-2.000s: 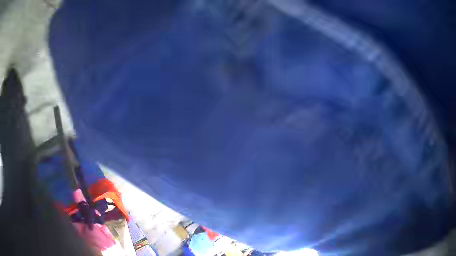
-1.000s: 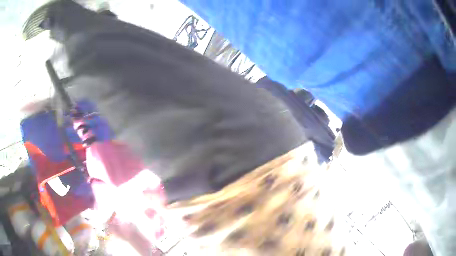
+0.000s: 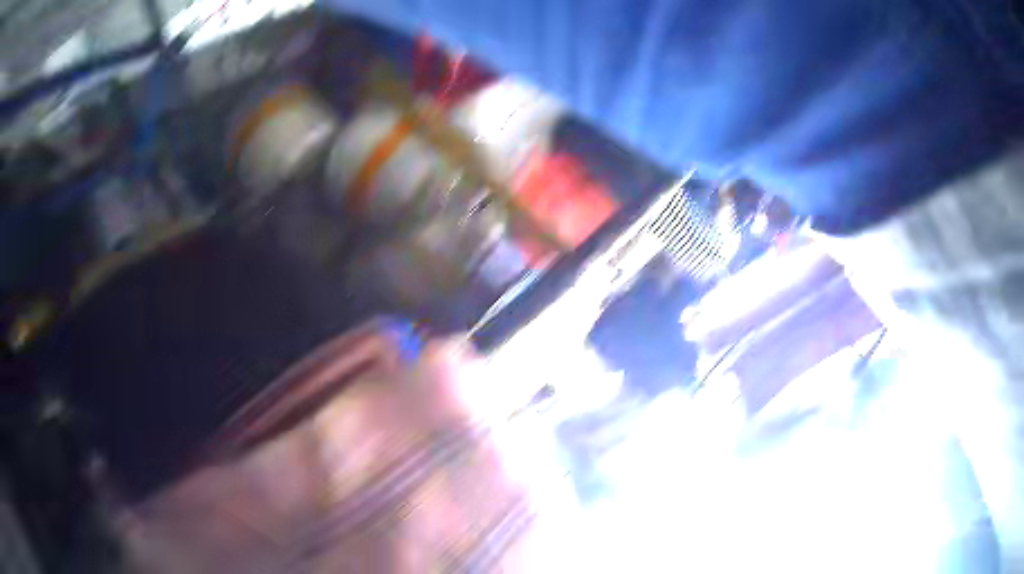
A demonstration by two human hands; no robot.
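Neither of my hands can be made out in the head view. The picture is tilted, blurred and partly overexposed. A large blue denim garment [image 3: 764, 90] fills the top right. A pale grey-white patterned cloth [image 3: 966, 269] lies along the right edge. A blurred pinkish-brown object [image 3: 348, 471] with dark stripes is at the bottom left; I cannot tell what it is. Two whitish rounded items with orange bands, a left one [image 3: 281, 137] and a right one [image 3: 385, 160], show at the upper left.
A large dark mass [image 3: 191, 336] is at the left. A red-orange item [image 3: 561, 204] is near the upper middle. A round ribbed wire shape [image 3: 694, 230], perhaps a fan guard, lies right of it. A purple-grey item [image 3: 800, 325] is at the right, beside strong glare.
The view has swung. The dark grey clothing and the spotted tan cloth are no longer seen. The orange-banded items have shifted from the lower left to the upper left. The glare has grown.
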